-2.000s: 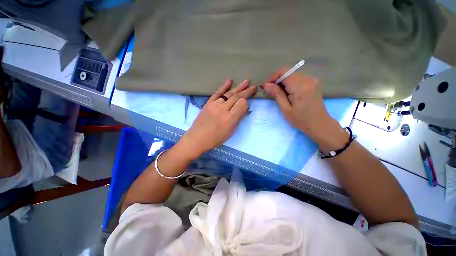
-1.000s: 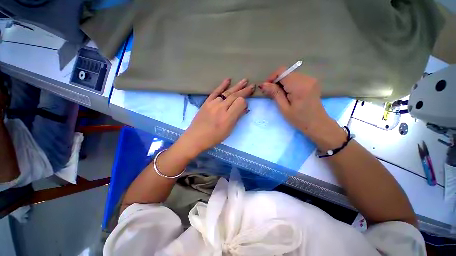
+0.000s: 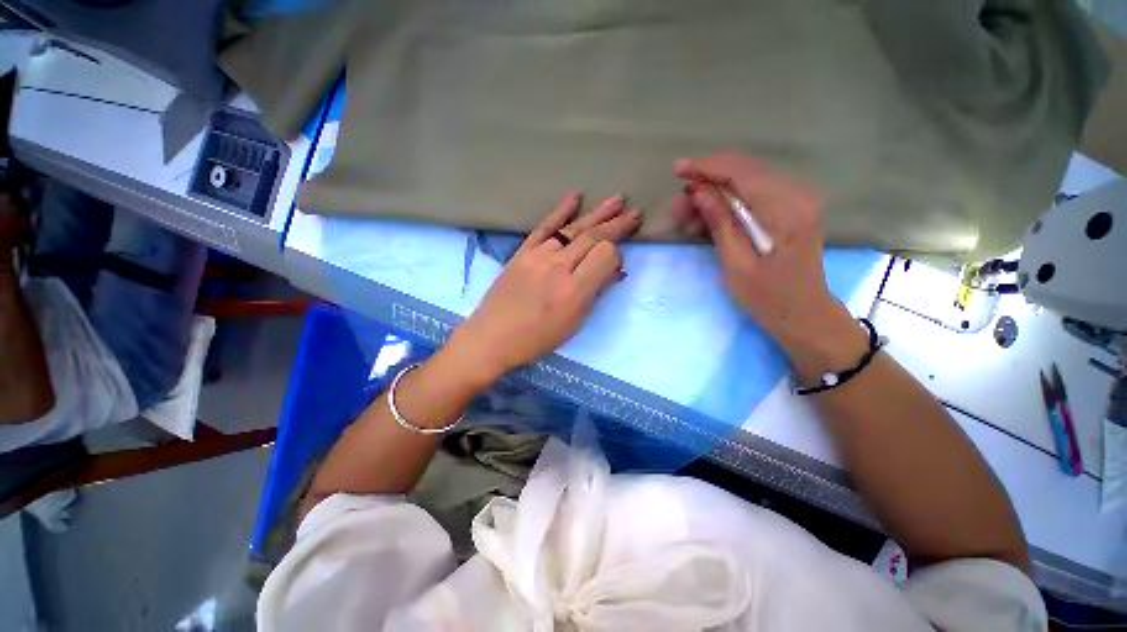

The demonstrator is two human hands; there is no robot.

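Observation:
An olive-khaki cloth panel (image 3: 593, 111) lies wide over the table, its near edge running across the front. My left hand (image 3: 556, 278) rests flat with its fingertips on that near edge, fingers slightly spread, holding nothing. My right hand (image 3: 760, 241) is slightly blurred, just over the cloth to the right of my left hand. It holds a thin white marking pen (image 3: 750, 227), whose white end points down toward my wrist. The pen's other end is hidden by my fingers.
Translucent blue sheet (image 3: 643, 309) under the cloth. White sewing machine head (image 3: 1081, 253) at right, with snips (image 3: 1060, 420) nearer me. Grey table edge (image 3: 593, 389) in front of me. Blue bin (image 3: 303, 407) below at left. A person's arm (image 3: 25, 352) at far left.
My right hand has shifted slightly right, and the pen has swung from pointing up-right to down-right. My left hand stays at the cloth edge. The whole view has shifted slightly.

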